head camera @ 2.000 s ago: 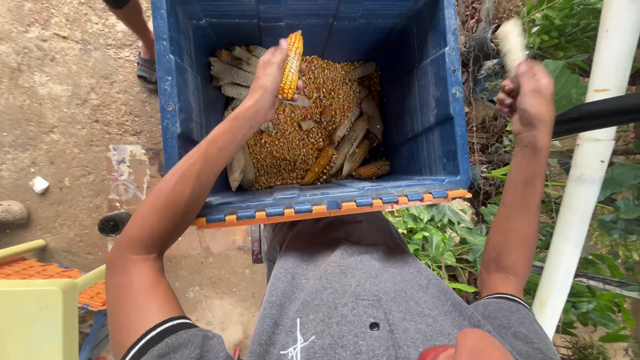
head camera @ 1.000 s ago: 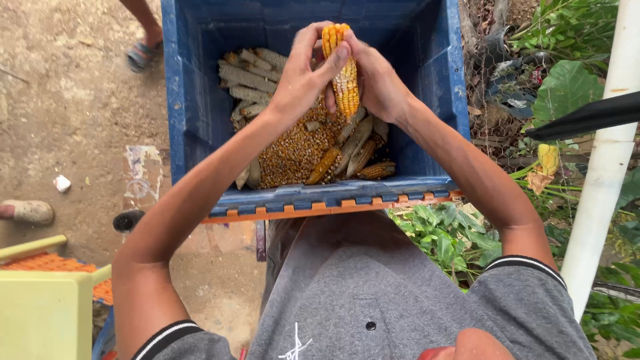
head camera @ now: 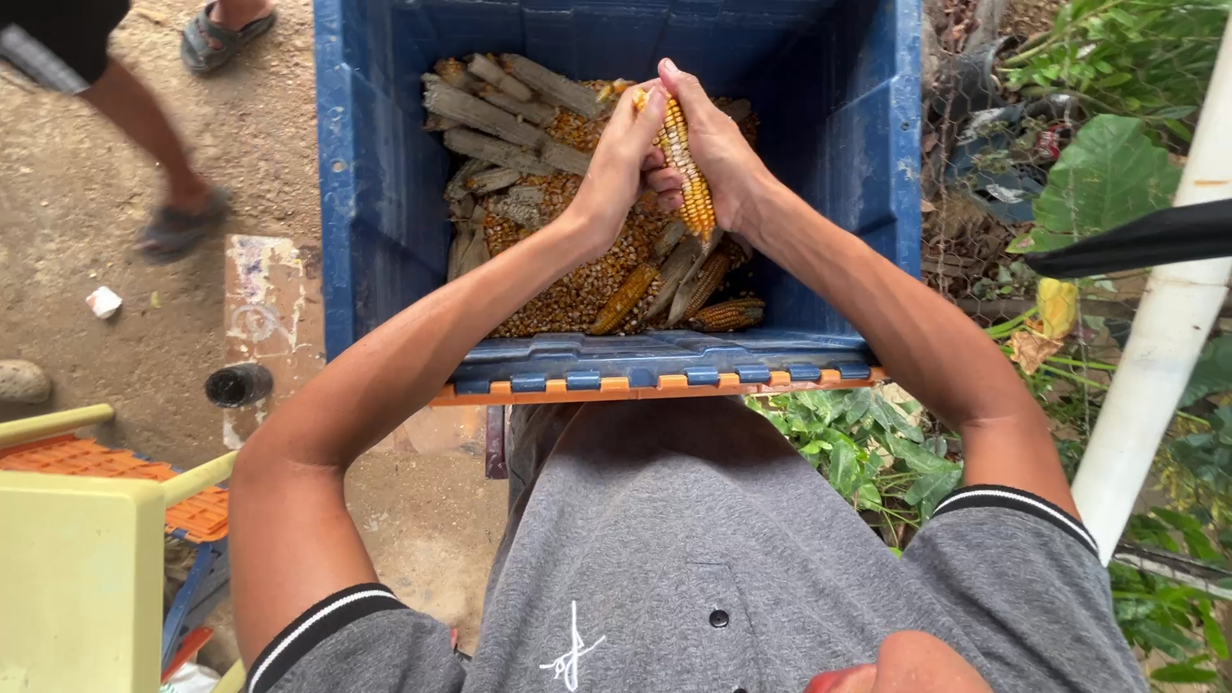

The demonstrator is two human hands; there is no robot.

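My left hand (head camera: 619,173) and my right hand (head camera: 717,159) both grip one ear of dried yellow corn (head camera: 695,183), held tilted above a blue plastic crate (head camera: 385,173). Part of the ear shows paler patches where kernels look rubbed off. Inside the crate lie loose corn kernels (head camera: 568,289), with several stripped cobs (head camera: 481,114) heaped at the back left. Whole ears, such as a yellow one (head camera: 626,298) and a darker one (head camera: 729,315), rest near the front wall. My hands hide part of the pile.
An orange hinged edge (head camera: 616,387) runs along the crate's front, close to my shirt. A pale yellow plastic piece of furniture (head camera: 77,577) stands at lower left. A white pipe (head camera: 1155,366) slants past at right, beside plants. Another person's legs (head camera: 149,135) are at upper left.
Two seconds ago my right hand held a pale cob out to the right, away from the crate. Now both hands are together on the ear. The other person's legs have moved farther into view.
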